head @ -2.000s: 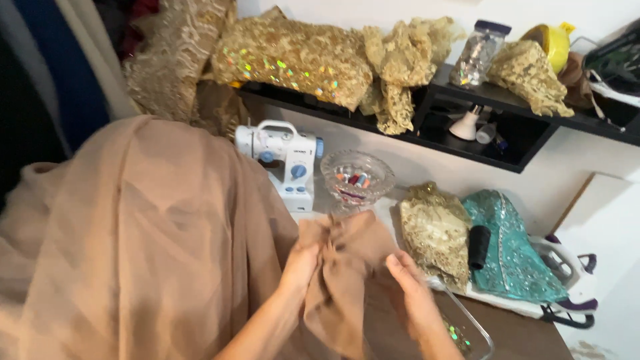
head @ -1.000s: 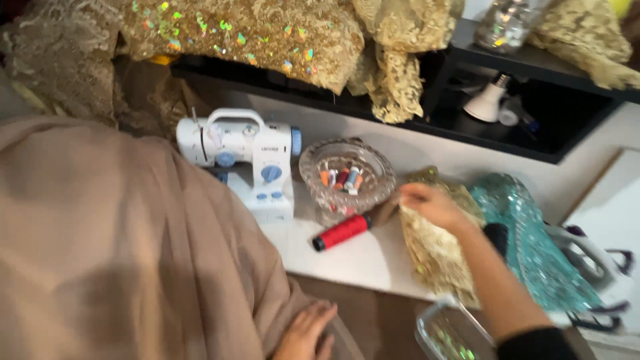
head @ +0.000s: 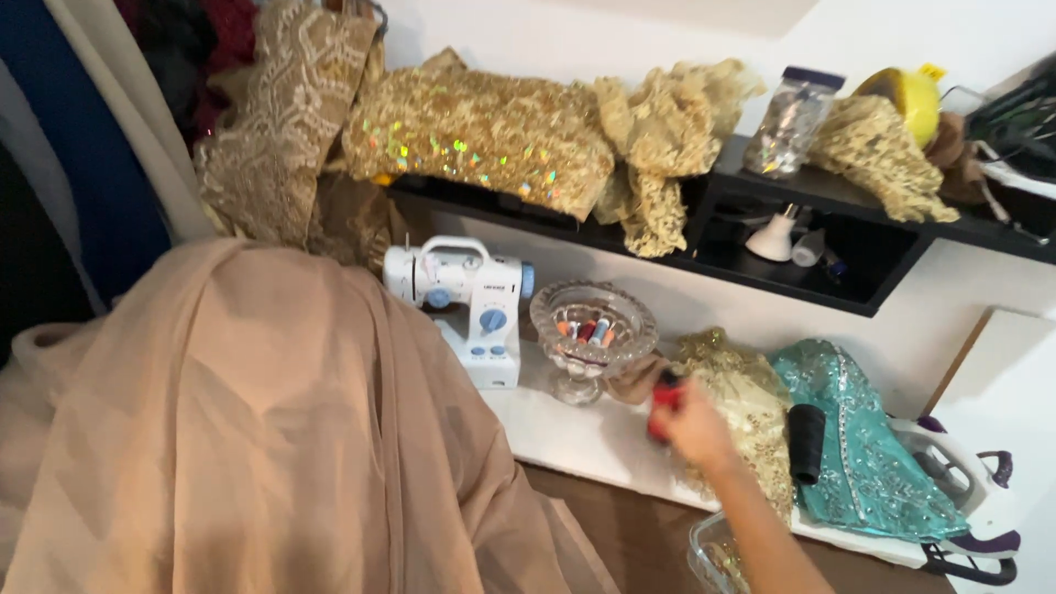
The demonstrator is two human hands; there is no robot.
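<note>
My right hand [head: 697, 429], slightly blurred, grips a red spool of thread [head: 665, 406] with black ends over the white table. Just behind it, a brown cloth [head: 637, 376] lies against the foot of a glass pedestal bowl [head: 577, 363], which holds several small thread spools [head: 587, 332]. A small white and blue sewing machine [head: 483, 313] stands left of the bowl. Sheer brown fabric [head: 272, 429] is draped over a large form on the left. My left hand is out of view.
Gold sequined fabric [head: 487, 132] and a jar [head: 794, 124] sit on a black wall shelf [head: 887, 272]. Right of my hand are gold lace [head: 738, 412], a black thread cone [head: 806, 443], turquoise fabric [head: 866, 445] and a clothes iron [head: 982, 495]. A clear container [head: 701, 551] is below.
Both hands held the brown cloth two seconds ago; it now lies by the bowl. The red spool, lying on the table one second ago, is in my right hand. My left hand has left the view.
</note>
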